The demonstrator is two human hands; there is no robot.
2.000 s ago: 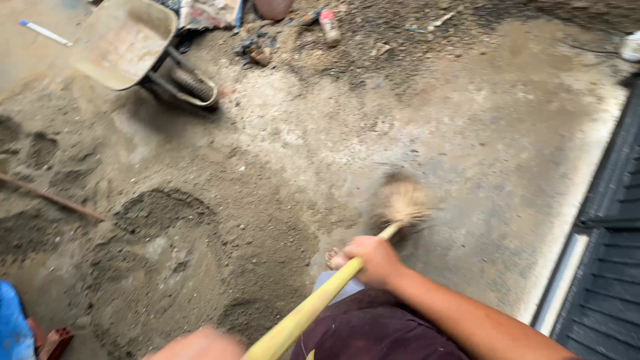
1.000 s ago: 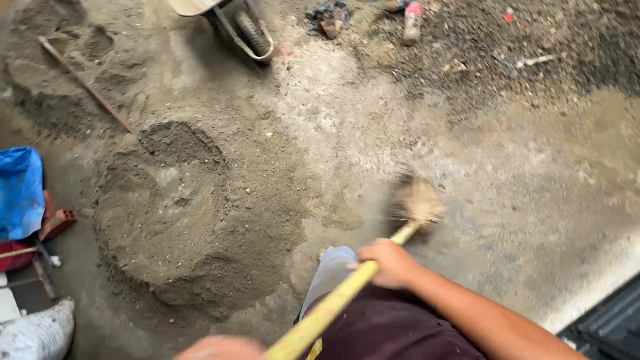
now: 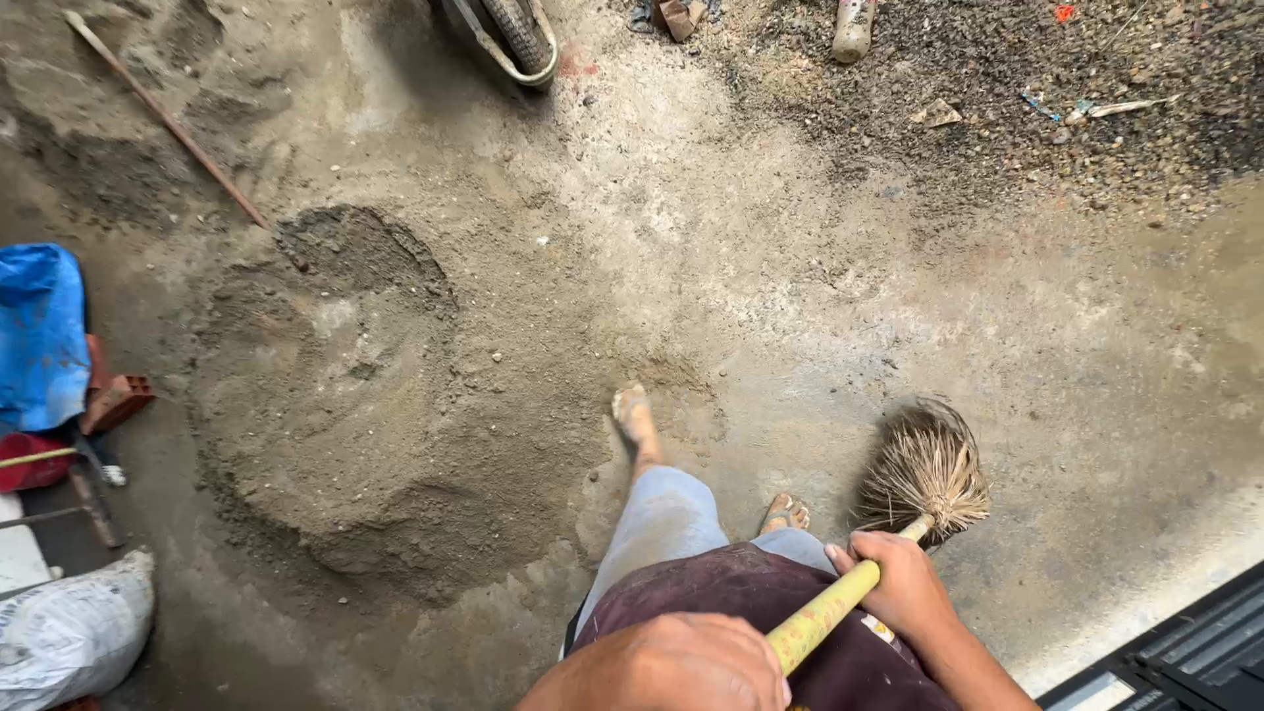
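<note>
Both my hands grip the yellow handle [image 3: 825, 614] of a straw broom, which slants from the bottom centre up to the right. My left hand [image 3: 671, 664] holds it near its upper end, close to the camera. Lower down the handle, my right hand [image 3: 894, 583] is closed around it. The broom's bristle head [image 3: 928, 474] rests on or just over the concrete floor, to the right of my feet. A ring-shaped mound of grey sand or mortar mix [image 3: 415, 395] lies to the left of my legs, with a hollow in its upper part.
A long rod or tool handle [image 3: 168, 123] lies against another sand heap. A wheelbarrow's wheel [image 3: 509, 35] is at the top, gravel [image 3: 1037, 118] at the upper right. Blue plastic [image 3: 41, 336], a hollow brick [image 3: 117, 403] and a white sack [image 3: 79, 627] line the left; dark metal slats [image 3: 1195, 652] stand lower right.
The view has shifted, with the wheelbarrow now mostly out of the top edge. Both hands have stayed on the broom handle, and the broom head is less blurred than before.
</note>
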